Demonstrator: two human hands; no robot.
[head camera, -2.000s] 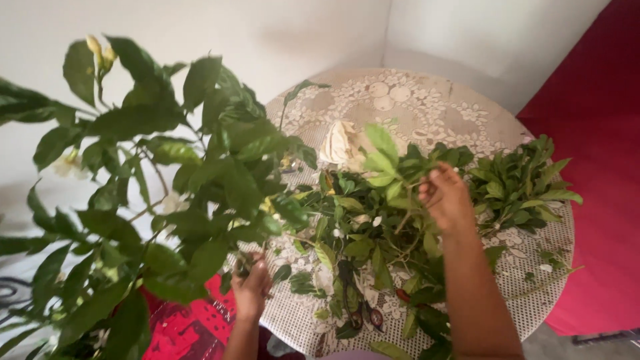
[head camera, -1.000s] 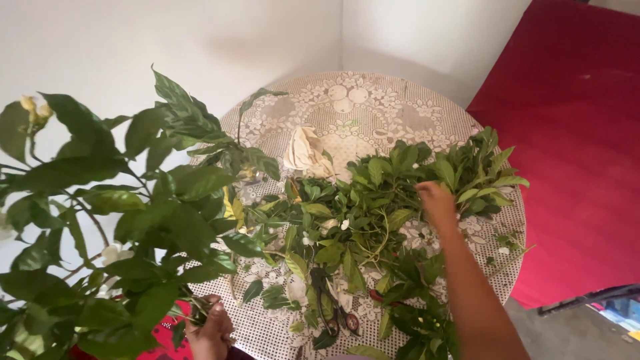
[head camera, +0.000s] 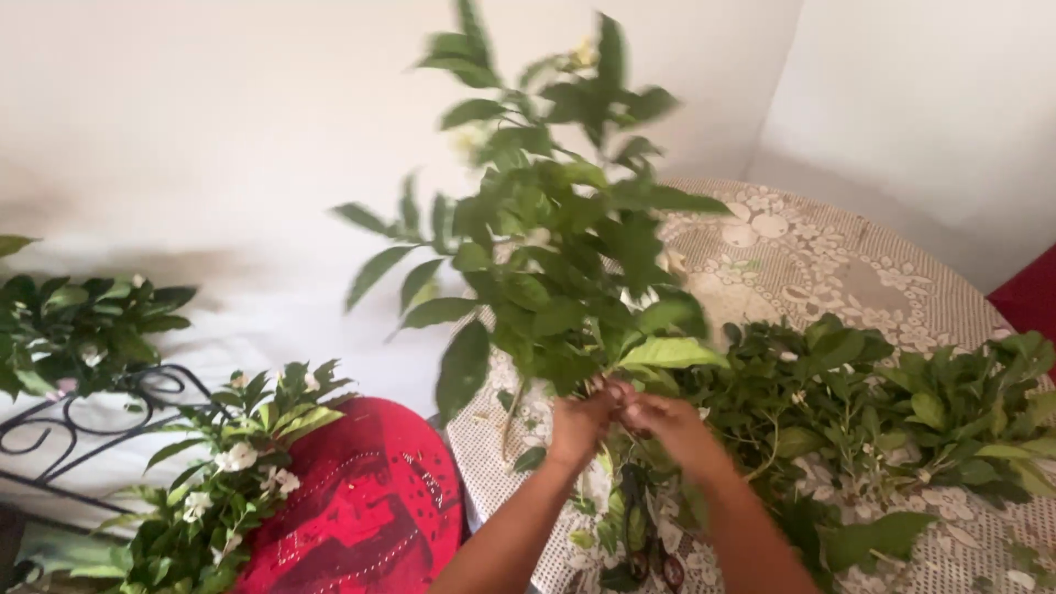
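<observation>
My left hand (head camera: 582, 425) grips the stems of an upright bunch of leafy branches (head camera: 561, 272) with a few pale flowers. Touching it at the stem base is my right hand (head camera: 664, 425), its fingers closed on the same stems. The bunch stands above the left part of a round table with a lace tablecloth (head camera: 825, 272). Cut leafy sprigs (head camera: 825, 396) lie in a heap to the right of my hands. Below them, partly hidden by leaves, are scissors (head camera: 672, 569) with dark handles.
A red round seat (head camera: 388, 487) is left of the table, with white-flowered branches (head camera: 239, 458) beside and over it. Farther left are a black wrought-iron scroll frame (head camera: 107, 421) and more leafy branches (head camera: 82, 330). White walls meet behind the table.
My right hand has left the heap of sprigs and joined my left hand at the stems. The bunch, at the left before, now stands over the table's left part. The view has swung left.
</observation>
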